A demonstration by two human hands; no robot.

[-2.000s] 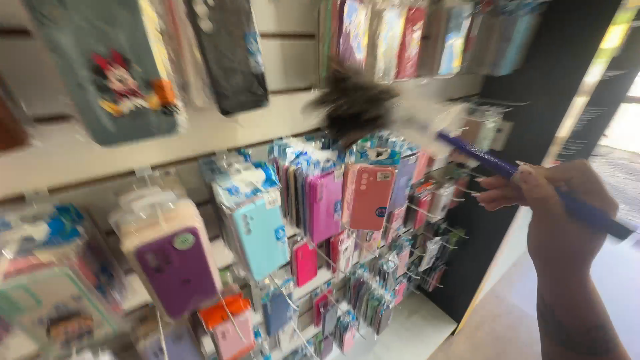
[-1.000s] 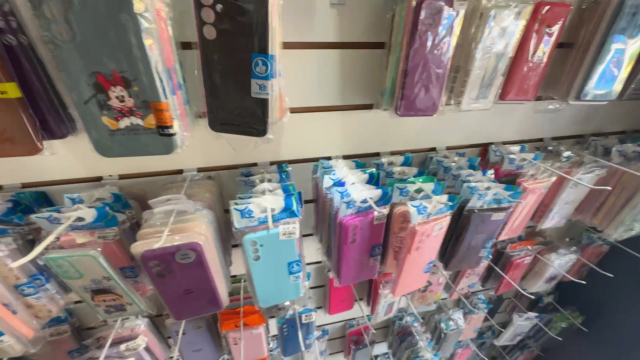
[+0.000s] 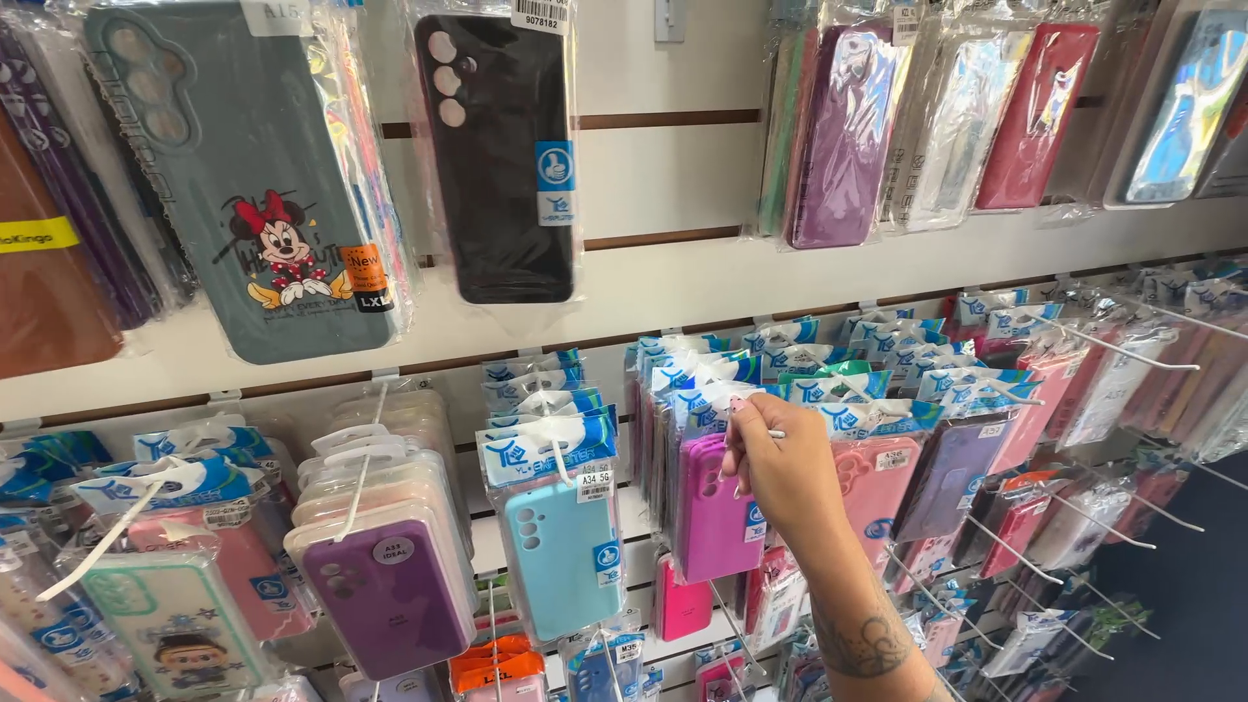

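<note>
My right hand (image 3: 780, 453) reaches in from the lower right, its fingers closed around the white tip of a display hook, at the top of the magenta phone case (image 3: 717, 512) in its clear packet. A light blue phone case (image 3: 564, 556) hangs to the left of the hand. Close on its right hangs a pink phone case (image 3: 875, 478). Whether the fingers also grip the packet's header is hidden. My left hand is outside the view.
A white slatted wall panel (image 3: 673, 175) carries rows of packaged phone cases. A black case (image 3: 502, 161) and a grey case with a cartoon mouse (image 3: 258, 175) hang above. Bare hook ends (image 3: 1121, 341) jut out at the right; a purple case (image 3: 390, 595) hangs at lower left.
A hand held a brush with a blue handle two seconds ago; no brush shows now. My right hand, absent one second ago, is now at the magenta case's hook. The view has shifted.
</note>
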